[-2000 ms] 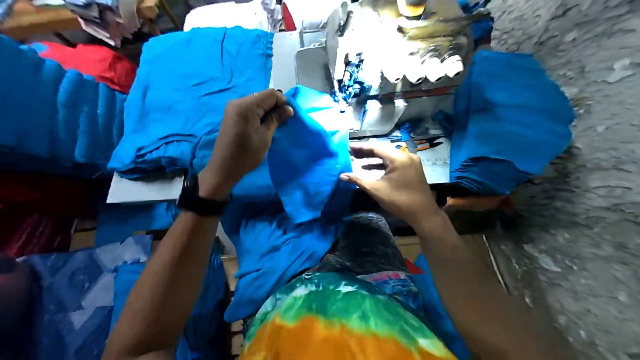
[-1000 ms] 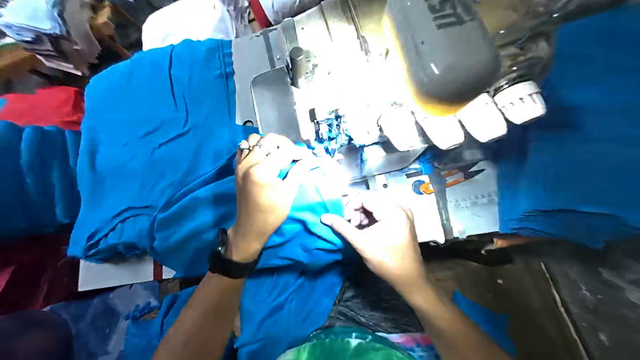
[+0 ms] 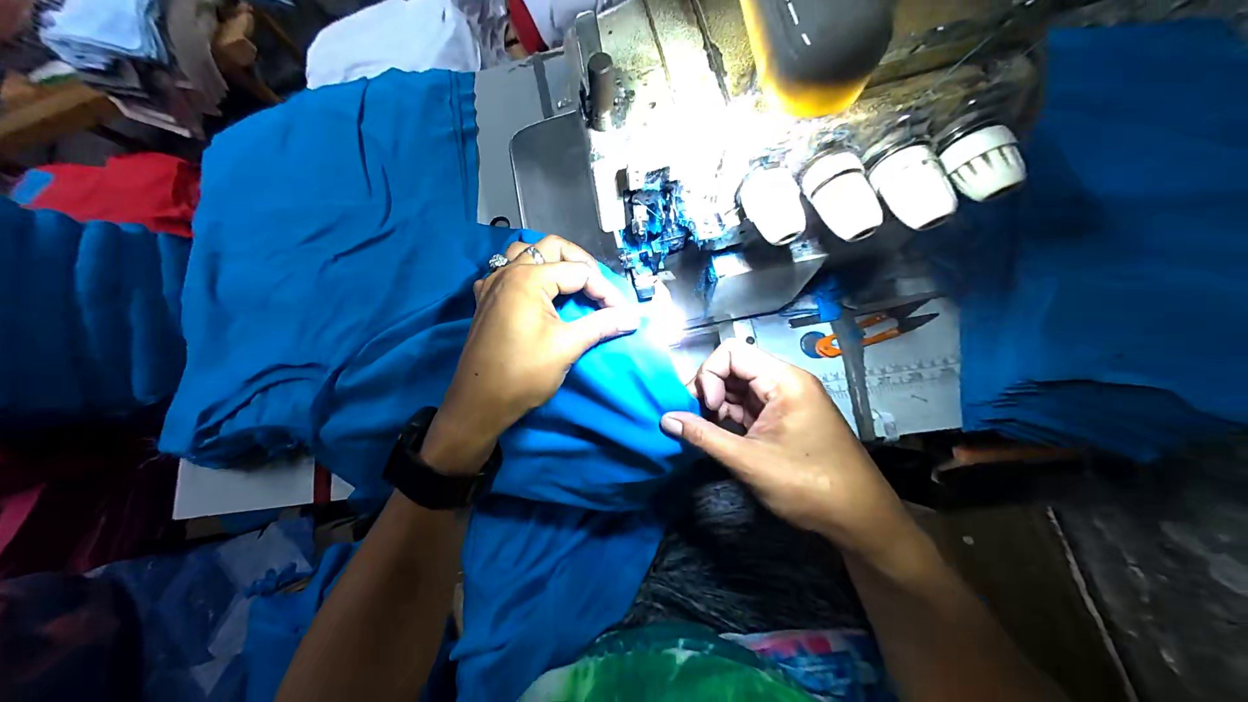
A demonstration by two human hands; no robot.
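Note:
My left hand point(image 3: 531, 336), with rings and a dark wristband, presses and pinches a blue fabric piece point(image 3: 604, 429) just left of the needle area of an overlock sewing machine point(image 3: 673, 146). My right hand point(image 3: 770, 419) grips the right edge of the same fabric between thumb and fingers, in front of the machine. The fabric's upper edge lies close to the presser foot point(image 3: 643, 278), where strong light washes out detail. Its lower part hangs down over the table's front edge. Blue thread or lint clings around the foot.
A blue fabric stack point(image 3: 302, 244) lies on the left of the table, another blue stack point(image 3: 1121, 224) at the right. Orange-handled thread snips point(image 3: 858, 331) rest right of my right hand. Four white tension knobs point(image 3: 912, 185) line the machine. Red cloth point(image 3: 117, 190) is farther left.
Two seconds ago my left hand held the fabric up in front of the machine; now the fabric is down near the presser foot with both hands on it. The view has moved closer.

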